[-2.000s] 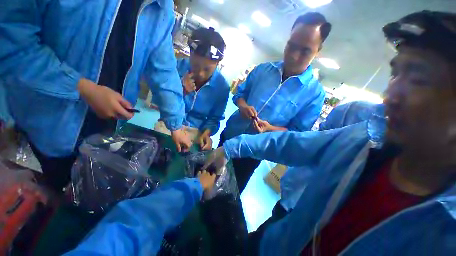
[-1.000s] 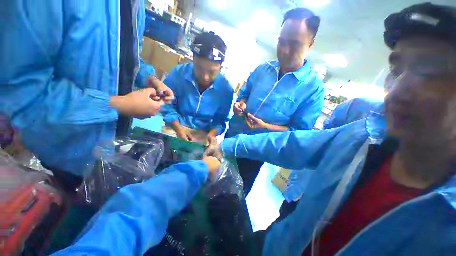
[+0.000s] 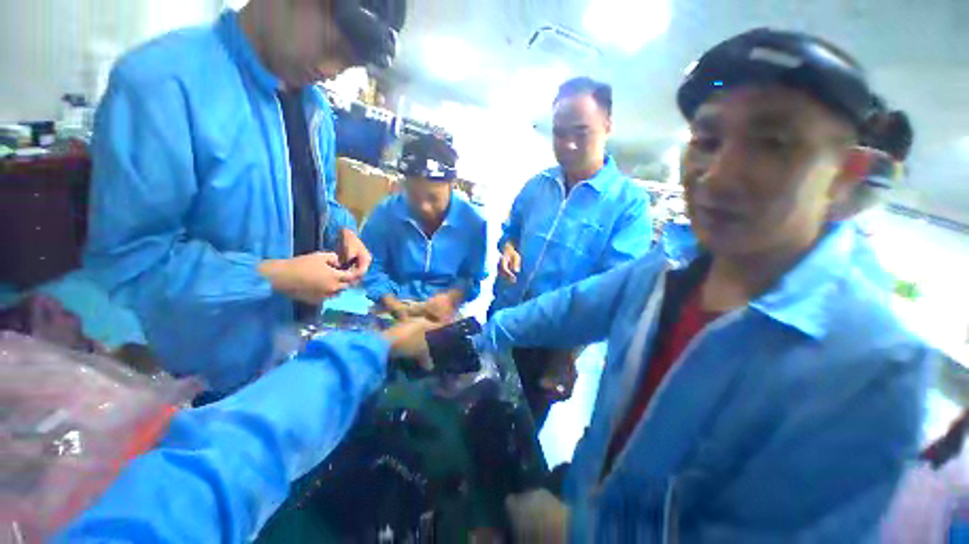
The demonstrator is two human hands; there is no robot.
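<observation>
My left hand (image 3: 409, 340) reaches in from the lower left on a long blue sleeve, over the far part of the dark green table (image 3: 409, 414). Its fingertips meet the left edge of a dark black bundle (image 3: 455, 345), maybe straps. Blur hides whether they grip it. The neighbour's blue sleeve (image 3: 531, 324) ends at the bundle's right side, and that hand is hidden. More black strips (image 3: 383, 483) lie on the near part of the table. My right hand cannot be made out.
A plastic-wrapped red stack (image 3: 117, 452) is at the left. A standing person (image 3: 191, 213) works with both hands at the left. Two more people in blue (image 3: 430, 250) are at the far end. The neighbour (image 3: 765, 372) fills the right, with a blurred hand (image 3: 537, 515) low down.
The view has turned and tilted up. The black bundle now shows between my left hand and the neighbour's sleeve. The large clear bag is now mostly hidden behind my arm.
</observation>
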